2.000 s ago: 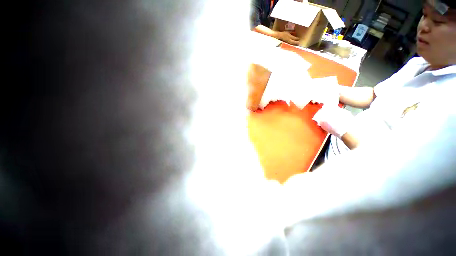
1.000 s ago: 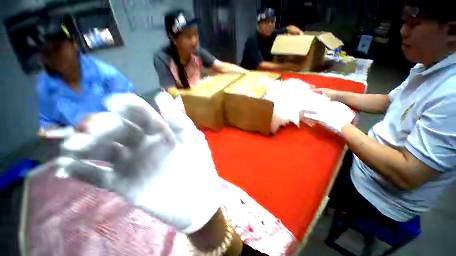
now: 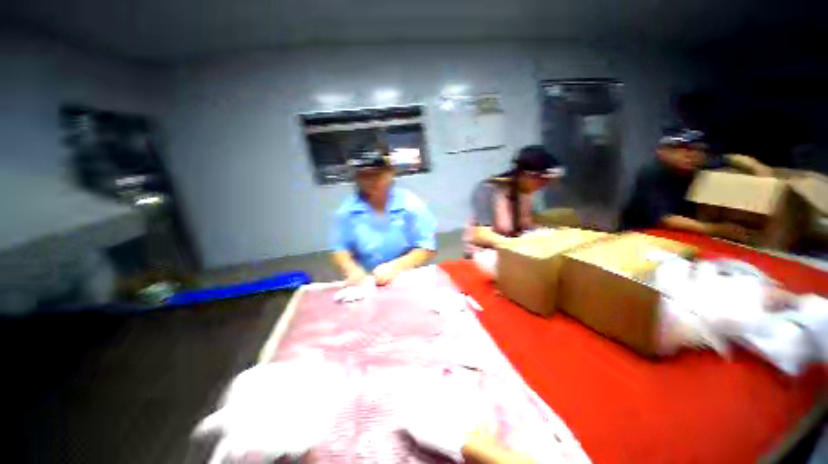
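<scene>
My left hand (image 3: 281, 408), in a white glove, is low at the left over the pink-white padded table cover (image 3: 368, 331). It is blurred and glares white, so its fingers cannot be made out. My right hand (image 3: 445, 419), also white-gloved, is low in the middle over the same cover, with the bare wrist at the bottom edge. A small dark edge shows below it. Whether either hand holds anything cannot be told.
Two cartons (image 3: 608, 281) stand on the red cloth (image 3: 567, 381); white bags (image 3: 735, 308) spill at their right. An open carton (image 3: 740, 201) is farther right. A person in blue (image 3: 386, 227) works at the table's far end; two more people are beyond the cartons. Blue film (image 3: 236, 289) edges the dark conveyor.
The view has swung left onto the wall and conveyor side. The large gloved hand before the camera is gone from there; two gloved hands now show low over the pink cover.
</scene>
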